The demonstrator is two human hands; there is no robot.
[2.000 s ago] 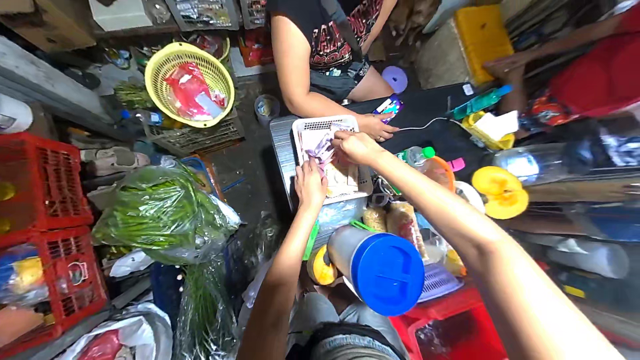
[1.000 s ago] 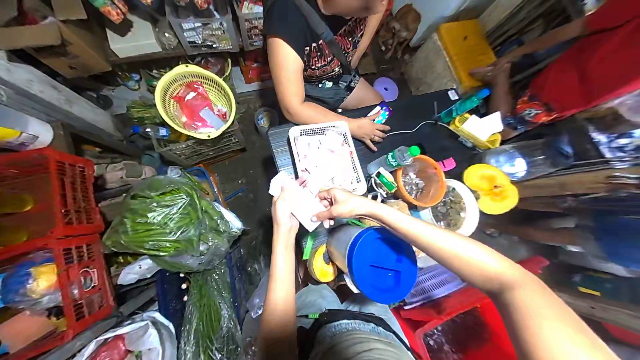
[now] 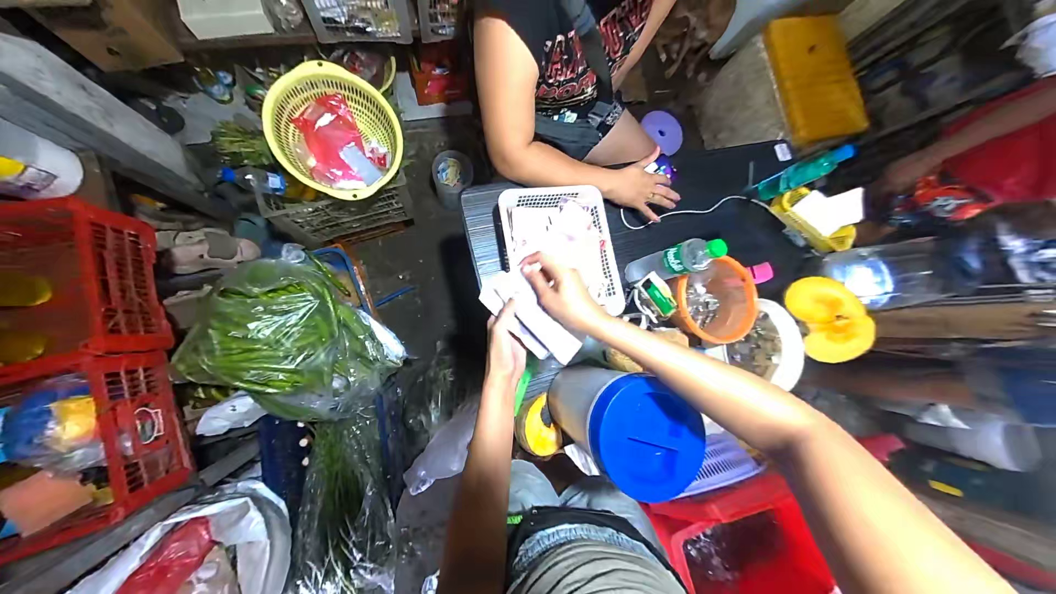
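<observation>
My left hand (image 3: 505, 342) holds a small stack of white paper slips (image 3: 532, 318) from below, near the front left of a white plastic basket (image 3: 613, 285). The fingers of my right hand (image 3: 557, 285) touch the upper edge of the slips. More pale papers (image 3: 569, 231) lie inside the basket, which rests on a dark table. Just below the slips stands a large tumbler with a blue lid (image 3: 648, 437). To the right are a clear plastic bottle with a green cap (image 3: 676, 260) and an orange bowl (image 3: 722, 301) of coins.
Another person's hand (image 3: 643, 188) rests on the table's far side. A white bowl (image 3: 767, 346) and a cut squash (image 3: 829, 320) are at right. At left are a bag of green vegetables (image 3: 285, 338), a yellow colander (image 3: 332, 132) and red crates (image 3: 128, 280). A red container (image 3: 742, 536) stands below.
Both hands were over the basket with purplish papers two seconds ago, then came toward me to its near left side holding white slips. The slips are now spread differently between my hands.
</observation>
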